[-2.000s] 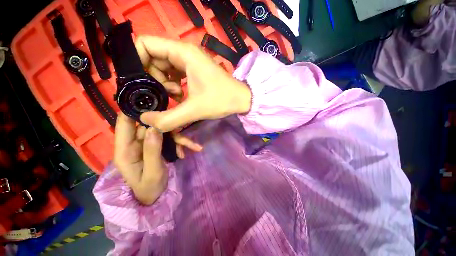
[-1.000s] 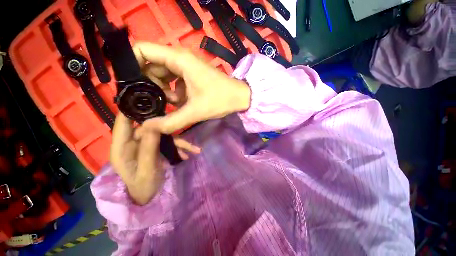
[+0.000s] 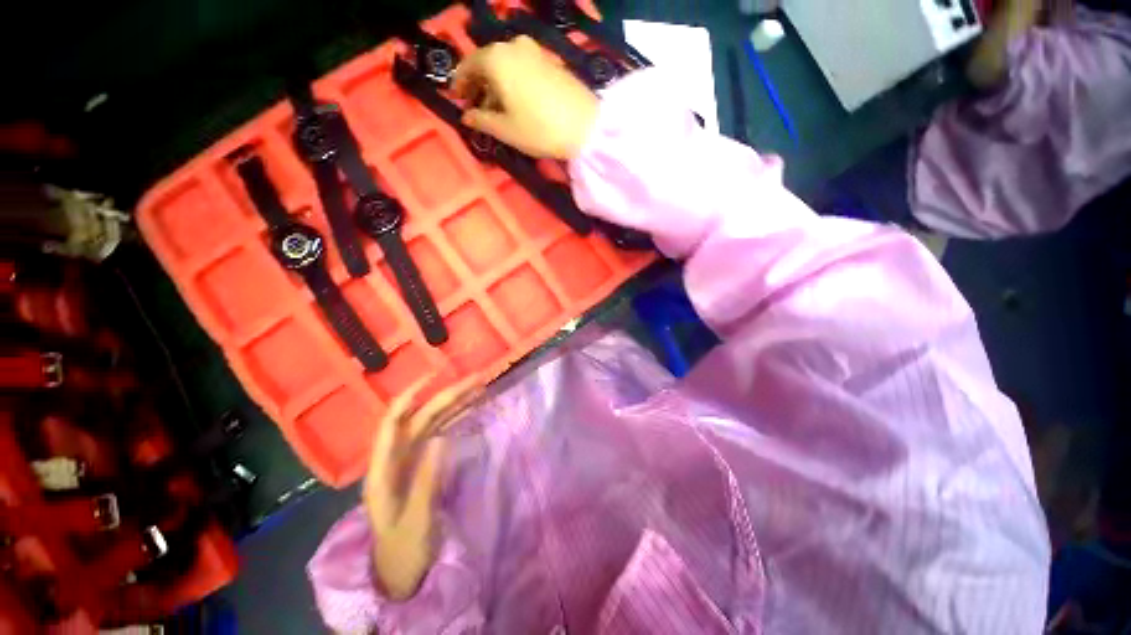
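Observation:
The orange-red compartment tray (image 3: 335, 428) lies in front of me. Toward its left lie three black smartwatches, one lowest at left (image 3: 298, 246), one above it (image 3: 318, 137) and one to its right (image 3: 378, 213), with straps stretched across the pockets. More watches lie at the upper right, one (image 3: 438, 60) just left of my right hand and one (image 3: 602, 68) beyond it. My right hand (image 3: 527, 99) is over this group, fingers bent at the straps; whether it grips one is unclear. My left hand (image 3: 409, 484) is open and empty by the tray's near edge.
A white paper sheet (image 3: 674, 68), a blue pen (image 3: 771, 89), a small white cap (image 3: 768, 34) and a white box (image 3: 862, 47) are beyond the tray. Another person's sleeve (image 3: 1023, 137) is at right. Orange-red trays with watches (image 3: 99, 496) are at left.
The watch held in both hands is no longer in them. My right hand has moved up and right over the tray; my left hand has opened. The view has shifted, showing more of the tray.

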